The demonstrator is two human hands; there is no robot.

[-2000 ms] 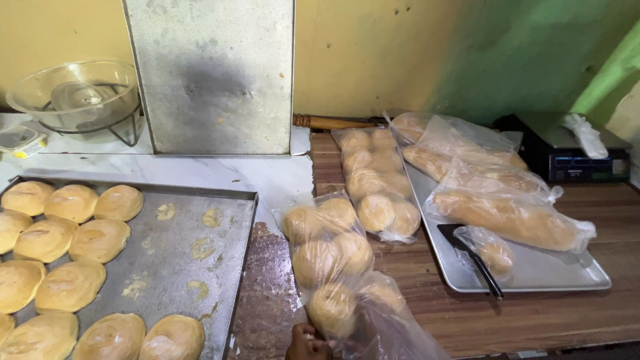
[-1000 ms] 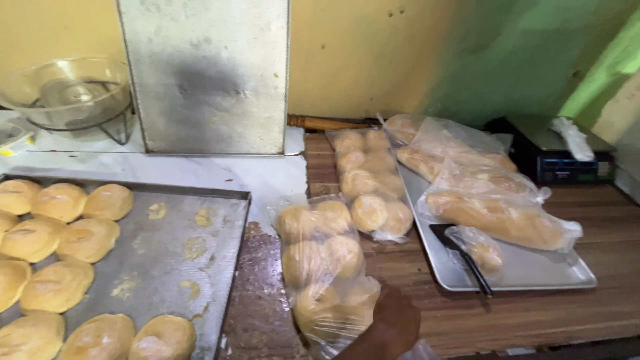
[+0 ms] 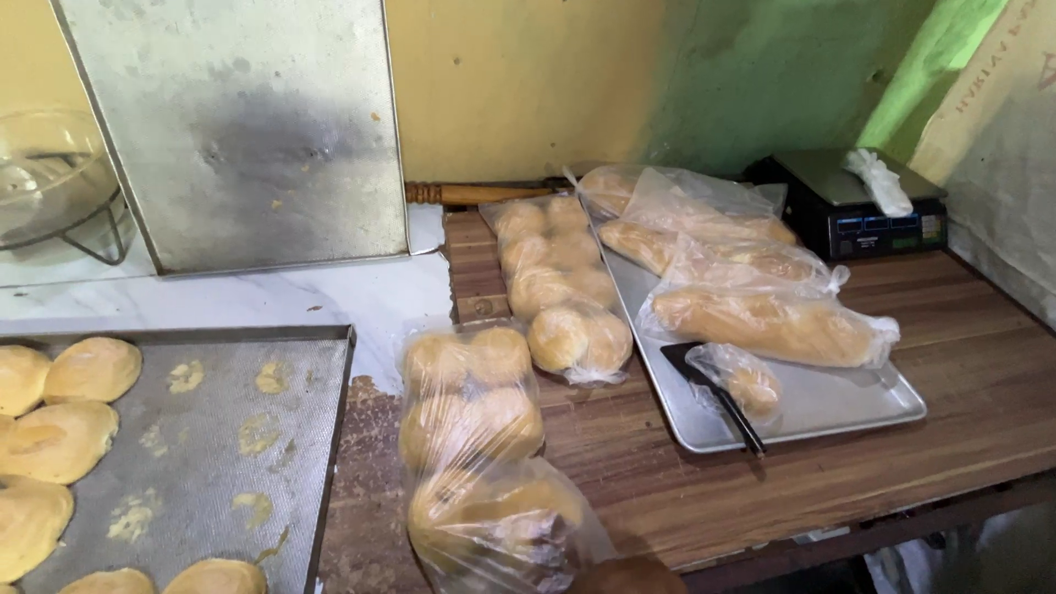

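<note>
At the bottom edge, what appears to be my right hand is partly in view, its fingers inside the mouth of a clear plastic bag of round buns, beside the lowest buns. Plastic blurs the fingers, so their grip cannot be told. My left hand is not in view. Left of the bag, a dark metal baking tray holds golden buns and bare spots with dough residue. Just behind the bag lies another closed bag of buns.
An aluminum tray on the right holds bagged long loaves, a small bagged bun and a black-handled utensil. Behind are a digital scale, an upright metal sheet, a turned wooden handle and a glass bowl.
A hand that was over the bag's lower right side one second ago is now lower, mostly past the bottom edge. The bag's open end lies bunched around its fingers. The view has moved closer.
</note>
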